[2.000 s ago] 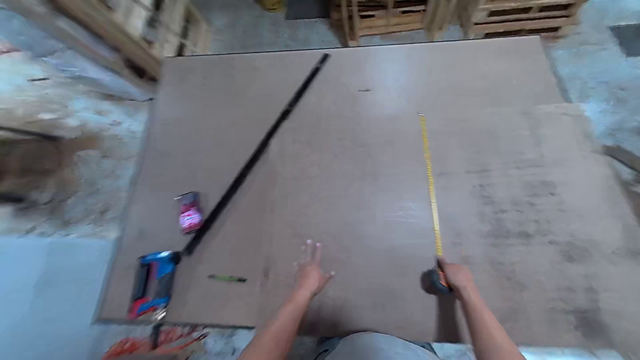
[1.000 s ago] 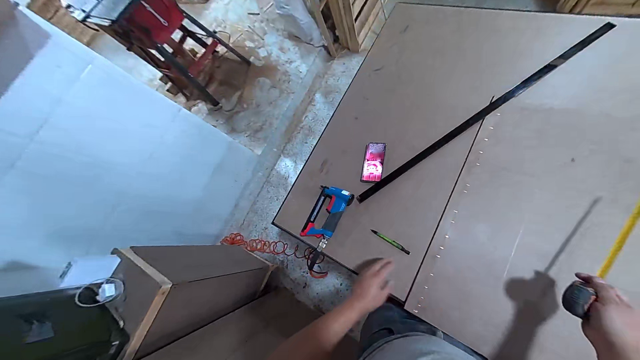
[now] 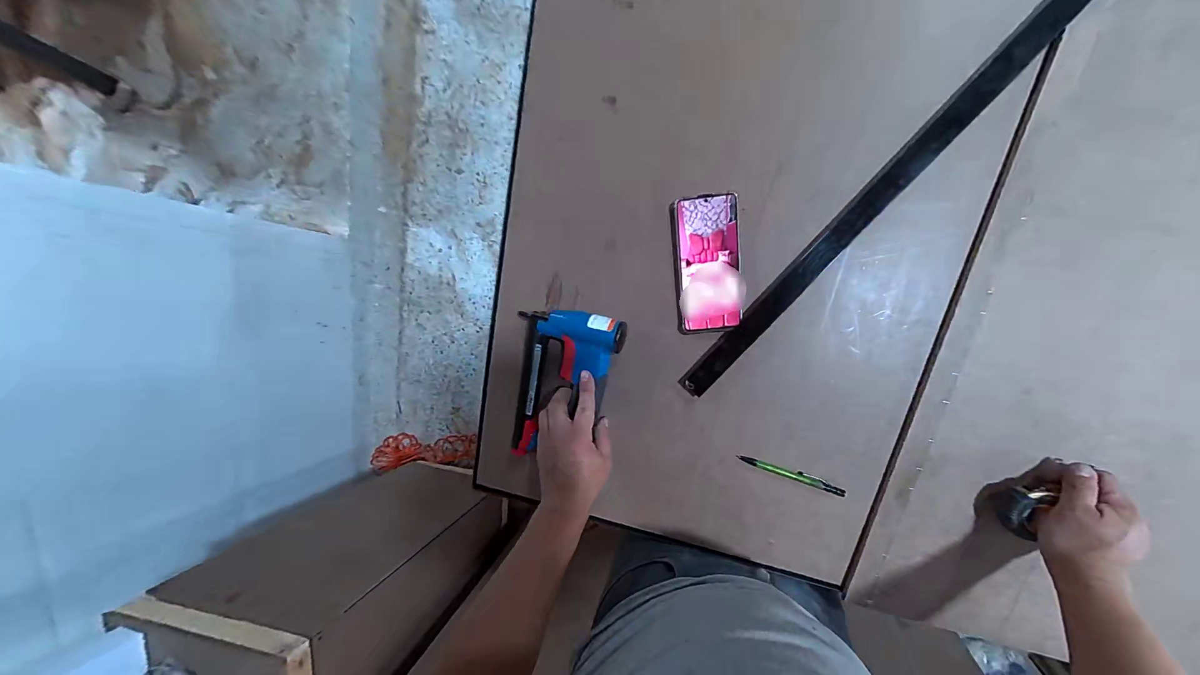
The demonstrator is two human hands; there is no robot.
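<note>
My left hand (image 3: 574, 450) lies on the handle of a blue and red pneumatic stapler (image 3: 586, 342); whether its fingers close around the handle is not clear. In my right hand (image 3: 1092, 516) is a tape measure (image 3: 1020, 509), held just above the brown board (image 3: 797, 412), with no long blade showing. A green pen (image 3: 792, 475) rests between the hands. Farther up, a smartphone (image 3: 710, 262) with a lit screen lies beside the lower end of a long black bar (image 3: 872, 197), which runs diagonally across the board.
A dark seam (image 3: 956, 309) divides the board surface, with a row of staples to its right. At the lower left stands a board-covered wooden box (image 3: 328, 553). A coiled orange air hose (image 3: 412, 452) shows beside the board's left edge. A pale sheet (image 3: 169, 356) covers the far left.
My left hand has moved from the board's front edge onto the stapler. The tape measure's yellow blade, extended before, no longer shows. The view has swung left and closer.
</note>
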